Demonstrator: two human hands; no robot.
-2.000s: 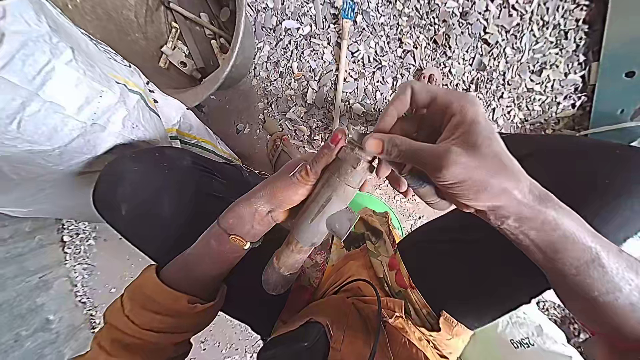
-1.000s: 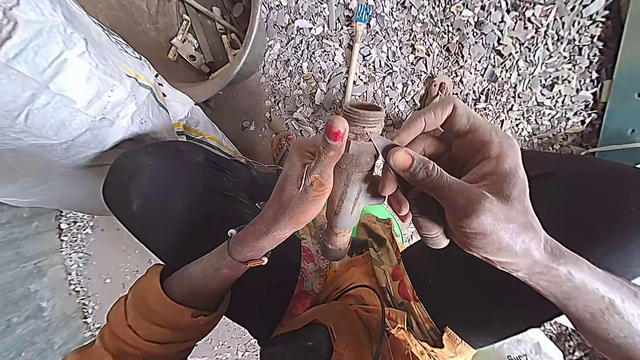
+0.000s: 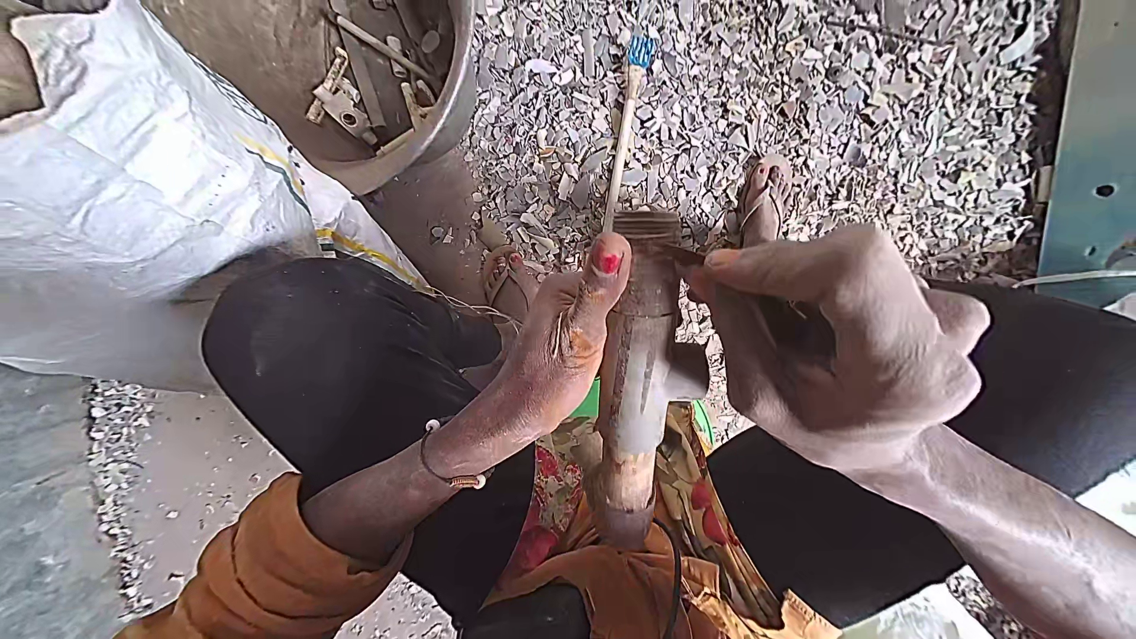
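Observation:
My left hand is closed around a dirty grey pipe fitting with a threaded top end and a side branch, its thumb lying along the upper part. The fitting stands nearly upright in view over my lap, its lower end above the orange cloth. My right hand pinches a small, thin dark piece between thumb and finger against the fitting just below the thread. What kind of piece it is I cannot tell. Beyond the thread lies a thin stick with a blue tip.
Grey chips cover the ground ahead, with my sandalled feet at their edge. A large basin holding scrap pieces stands at the upper left, beside a white woven sack. A blue-green panel is at the right edge.
The fitting has gone from a slant to nearly upright in my left hand. My right hand has stayed by its upper end and turned, its back now more toward the view.

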